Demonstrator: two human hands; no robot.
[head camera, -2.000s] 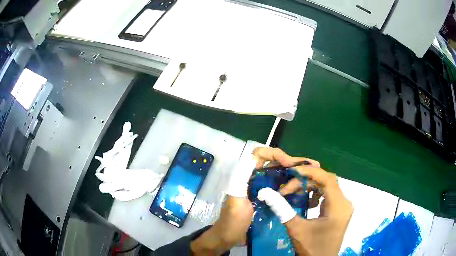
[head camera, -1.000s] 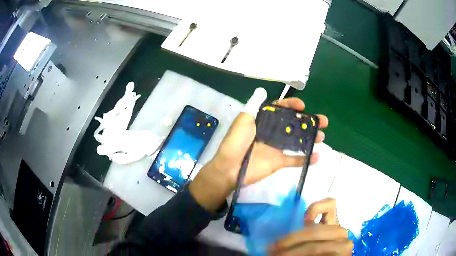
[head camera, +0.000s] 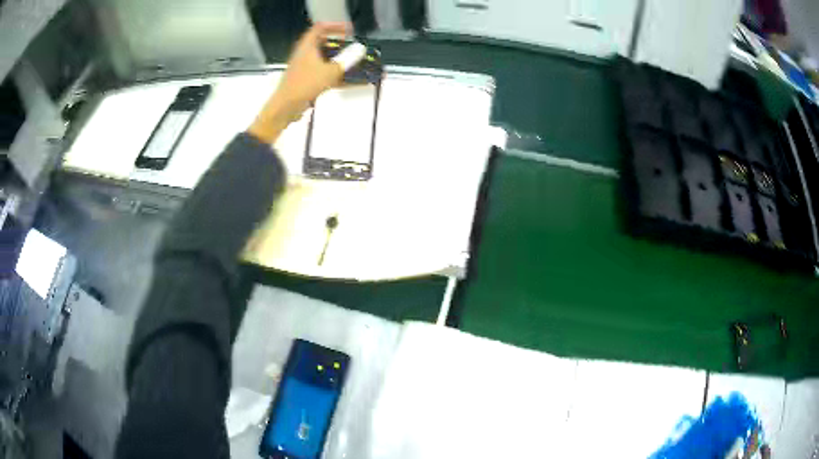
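My left hand (head camera: 314, 76), with a white cot on the thumb, grips the black top end of a phone middle frame (head camera: 340, 168). The frame is at the white platform (head camera: 413, 179); its open window shows the white surface. I cannot tell if it touches the platform. Another middle frame (head camera: 153, 161) lies farther left on the platform. A blue-filmed phone housing (head camera: 306, 403) lies on the pale mat at the bottom. Crumpled blue film (head camera: 709, 435) lies at the bottom right. A small skin-toned patch at its edge may be my right fingertips (head camera: 756, 446), mostly cut off and blurred.
A black moulded tray (head camera: 709, 170) stands at the right on the green bench (head camera: 557, 260). A small black bracket (head camera: 759, 342) lies below it. A grey machine with a lit screen (head camera: 42, 263) is at the left. My dark left sleeve crosses the platform's front edge.
My left hand has carried the middle frame forward and left to the white platform. The blue film has come off it, and my right hand has moved away to the lower right. The view has shifted.
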